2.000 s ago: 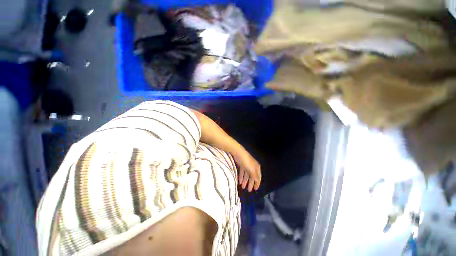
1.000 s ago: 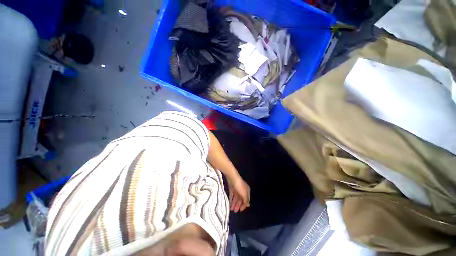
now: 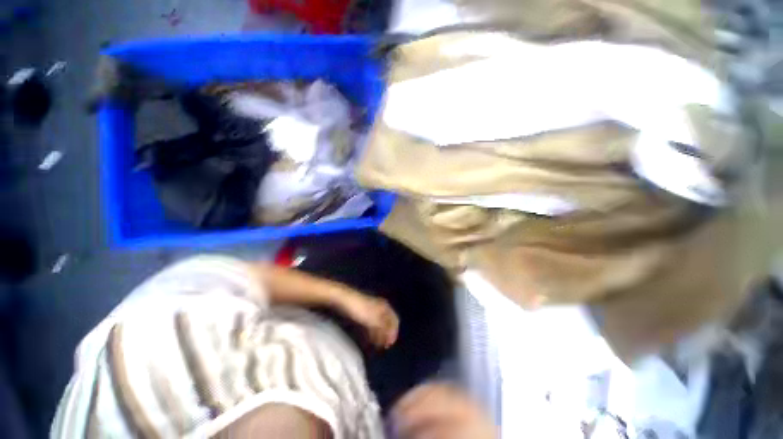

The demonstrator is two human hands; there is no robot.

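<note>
Khaki cloth panels (image 3: 601, 249) lie in a large rumpled heap at the upper right, over the white table. White cloth pieces (image 3: 515, 94) lie among them. My left hand (image 3: 378, 321) is over the black cloth at my lap, left of the heap and apart from it. Its fingers look curled in, with nothing seen in it. My right hand (image 3: 442, 416) is blurred and cut off by the bottom edge, near the table's left edge and below the heap. Its fingers and anything in it cannot be made out.
A blue bin (image 3: 112, 180) at the upper left holds dark pieces (image 3: 206, 163) and pale rumpled pieces (image 3: 296, 141). Black cloth (image 3: 416, 291) covers my lap area. The white table (image 3: 532, 360) is at the lower right. A red thing (image 3: 309, 13) shows at the top edge. White scraps lie on the grey floor.
The view has swung, so the bin and heap sit further left. My left hand looks more curled. My right hand has moved from beside my collar to near the table edge.
</note>
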